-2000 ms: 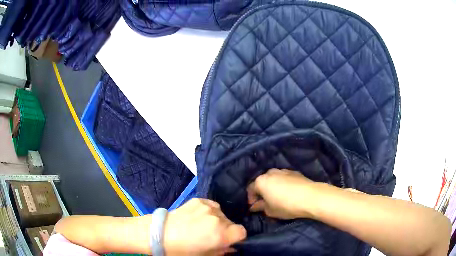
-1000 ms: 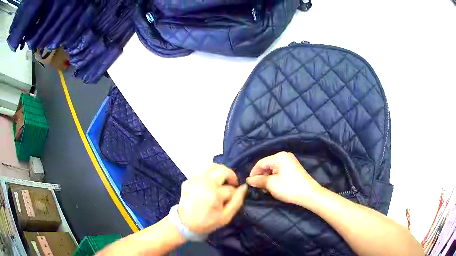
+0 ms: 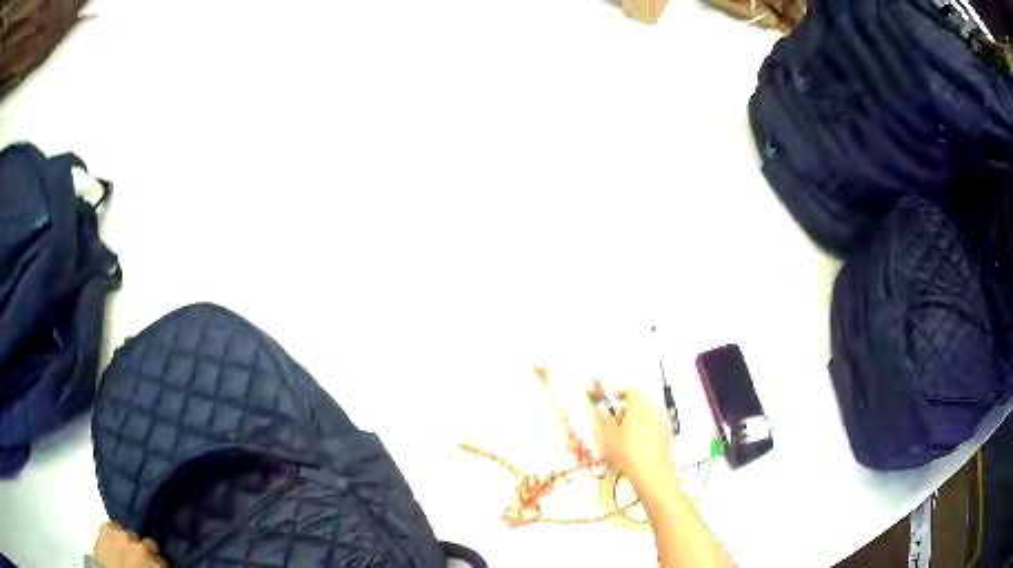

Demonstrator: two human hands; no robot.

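Note:
The dark navy quilted backpack (image 3: 206, 372) lies at the lower left, its front pocket (image 3: 222, 483) gaping open. My left hand (image 3: 128, 548) is at the pocket's left edge, cut off by the bottom of the picture; its fingers look closed on the pocket edge. My right hand (image 3: 635, 433) is on the table at the tangle of orange-red cords (image 3: 535, 488). Its fingertips are at a small dark and reddish thing, too blurred to name; whether they grip it I cannot tell. A yellowish tape roll (image 3: 614, 496) lies beside my right wrist, partly hidden.
A thin dark pointed tool (image 3: 669, 397) and a dark phone (image 3: 734, 402) lie right of my right hand. Navy bags are stacked at the right (image 3: 889, 122), with a quilted one (image 3: 922, 344) nearer. Another navy bag (image 3: 44, 288) is at the left edge. Brown pieces (image 3: 766, 11) show at the far side.
The view has swung to the right. My right hand has left the pocket and reached out to the cords. My left hand is now at the pocket's left edge, and the hands are apart.

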